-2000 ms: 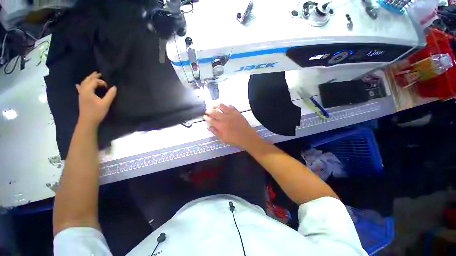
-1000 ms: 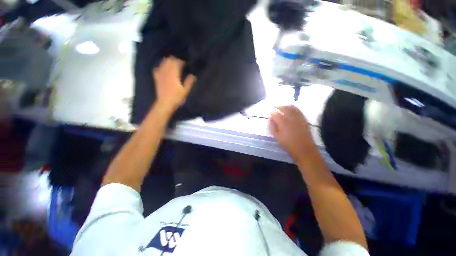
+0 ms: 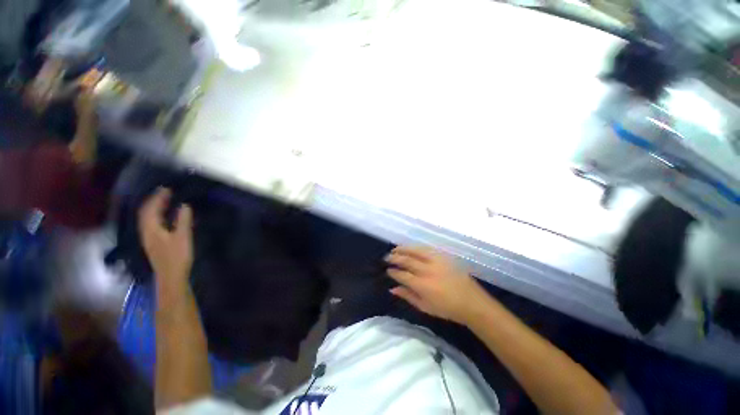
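The black garment panel (image 3: pixel 255 280) is off the table, bunched below its front edge at the left. My left hand (image 3: pixel 168 239) is over the panel's left part, thumb and fingers apart; blur hides whether it grips the cloth. My right hand (image 3: pixel 434 284) is at the table's front edge, right of the panel, fingers spread and holding nothing visible. The black curved piece (image 3: pixel 651 263) lies flat on the table by the sewing machine (image 3: pixel 641 146), at the right.
The white table (image 3: pixel 422 121) runs diagonally across the view, with a thread on it near the machine. A blue basket (image 3: pixel 139 328) is below at the left, partly behind my left forearm. Another person's arm (image 3: pixel 84 126) shows at the far left, blurred.
The view has turned left. The black panel has left the tabletop, moving left and down past the front edge with my left hand. My right hand has moved from near the needle to the edge.
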